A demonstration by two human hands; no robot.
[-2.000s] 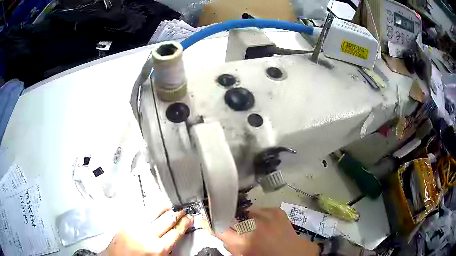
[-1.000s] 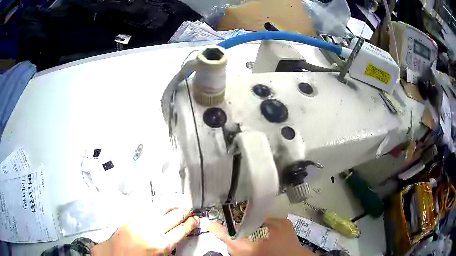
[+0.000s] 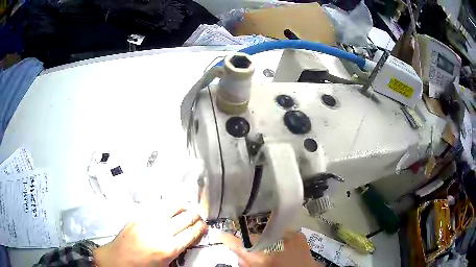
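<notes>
The white sewing machine head (image 3: 334,130) fills the middle of the view. My left hand (image 3: 156,237) lies flat with fingers together at the brightly lit needle area (image 3: 222,227), fingertips pressing there. My right hand (image 3: 282,255) is on the other side of the needle, partly hidden behind the machine's white guard and cut off by the bottom edge. Its fingertips reach toward the same spot. Glare and the machine head hide what lies under the fingertips, so I cannot tell the workpiece. Two small dark squares (image 3: 116,170) lie left of the needle.
Printed sheets (image 3: 26,208) and a clear plastic bag (image 3: 86,224) lie at left. A printed label (image 3: 331,246), yellow-handled tool (image 3: 355,239) and green-handled tool (image 3: 380,209) lie right. An orange-yellow box (image 3: 436,229) is at the right edge. Black garments (image 3: 94,31) lie behind.
The view has shifted, so the machine and table things appear further right. Both hands stay at the needle area; the right hand now shows less, lower behind the guard.
</notes>
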